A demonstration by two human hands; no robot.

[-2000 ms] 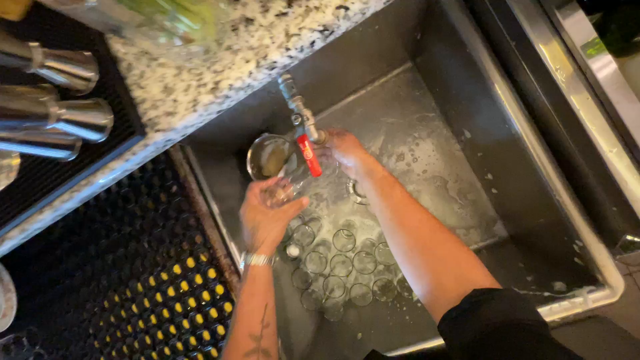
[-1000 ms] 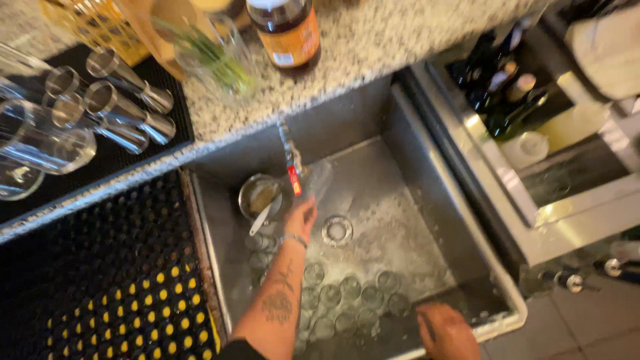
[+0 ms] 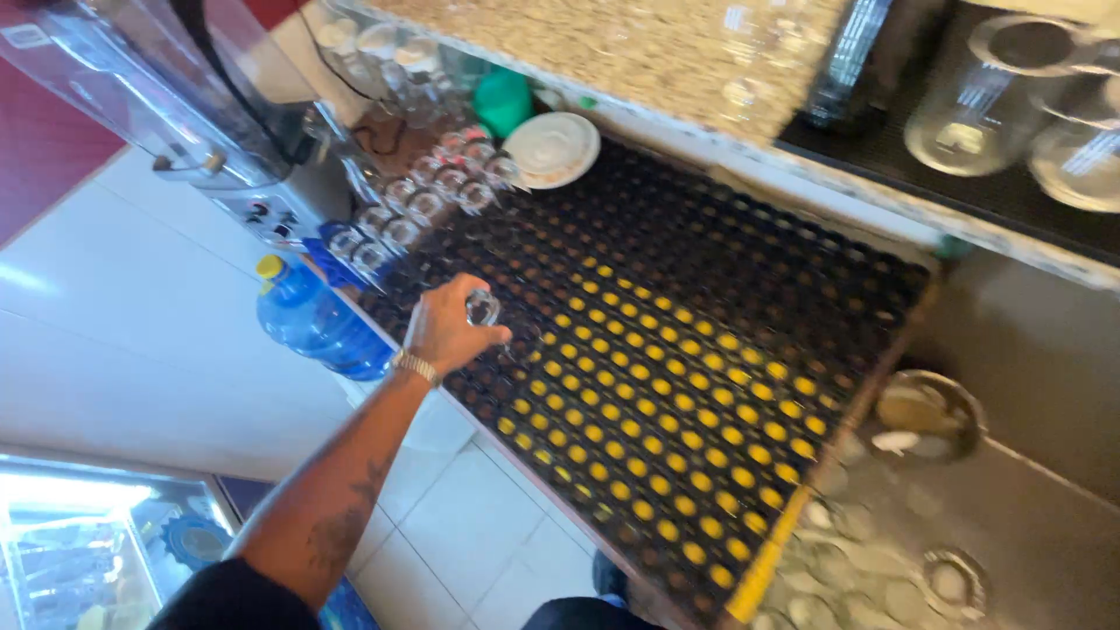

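My left hand (image 3: pixel 457 325), with a metal watch at the wrist, holds a small clear glass (image 3: pixel 482 308) over the left part of a black rubber drain mat (image 3: pixel 665 367) with yellow spots showing through its holes. Just up and left of the hand, several small upturned glasses (image 3: pixel 424 206) stand in rows at the mat's far left corner. At the lower right, several small glasses (image 3: pixel 822 569) lie in the sink (image 3: pixel 1041 525), near a round metal bowl (image 3: pixel 927 416) with a spoon-like thing in it. My right hand is out of view.
White plates (image 3: pixel 552 149) and a green object (image 3: pixel 502 102) are at the mat's back corner. A blue water jug (image 3: pixel 324 324) stands below the left edge. A granite counter (image 3: pixel 595 44) runs behind, with large glass vessels (image 3: pixel 962 131) on a black mat at the right.
The view has swung far left from the sink to the drain mat. My left hand has gone from the tap to above the mat with a small glass. My right hand has left the view.
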